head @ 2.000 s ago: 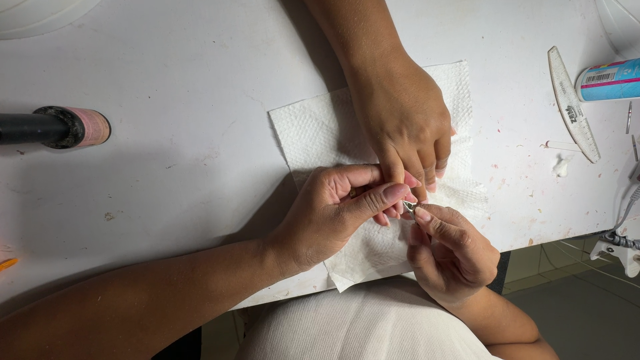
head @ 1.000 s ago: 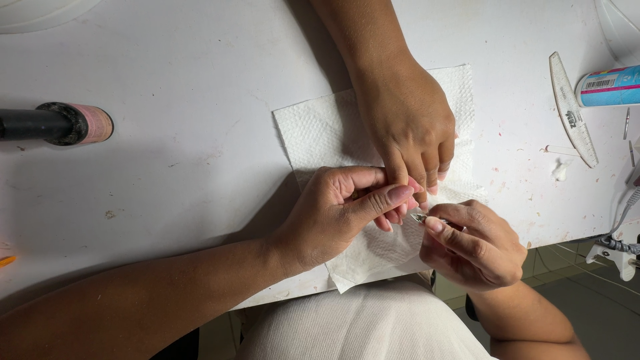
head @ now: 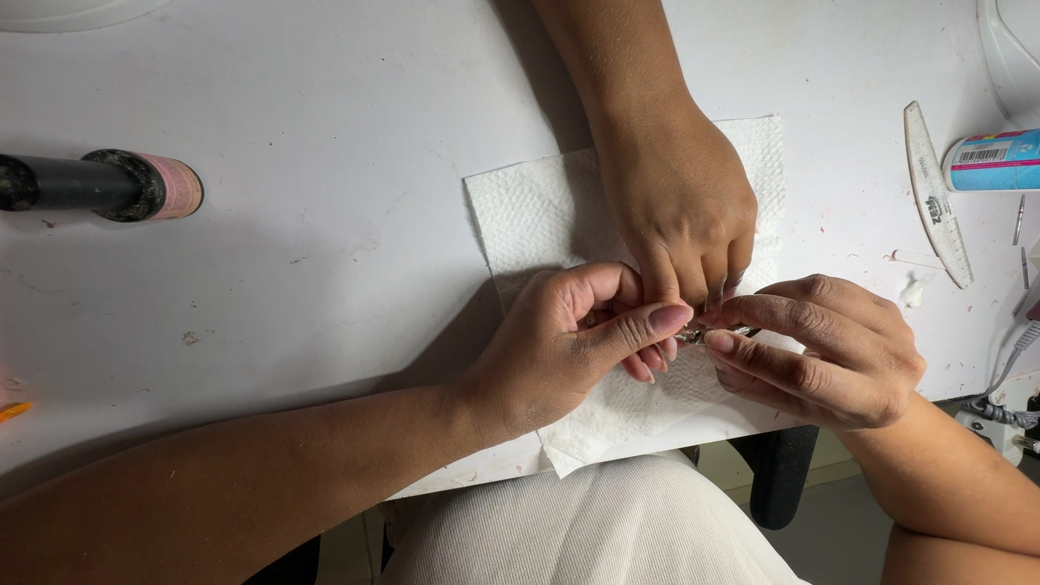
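Another person's hand [head: 682, 187] reaches in from the top, palm down, over a white paper towel [head: 528, 195]. My left hand [head: 577, 341] grips a finger of that hand, thumb on top, its other fingers curled beneath. From the right, my right hand [head: 812, 349] pinches a small metal cuticle nipper [head: 741, 330] between thumb and fingers. The nipper's tip lies at the held fingertip, close to my left thumb. My fingers hide much of the tool and the held finger's end.
A dark bottle with a pink label [head: 175, 187] lies at the left. To the right are a white nail file [head: 934, 195], a blue can [head: 995, 161], a bit of cotton [head: 913, 291], thin metal bits [head: 1019, 219] and a grey cable [head: 1007, 366]. The table edge [head: 479, 471] runs before my lap.
My right hand, with the nipper, first shifted a little right from the held finger and is now back against it. My left hand keeps its hold on the other person's finger.
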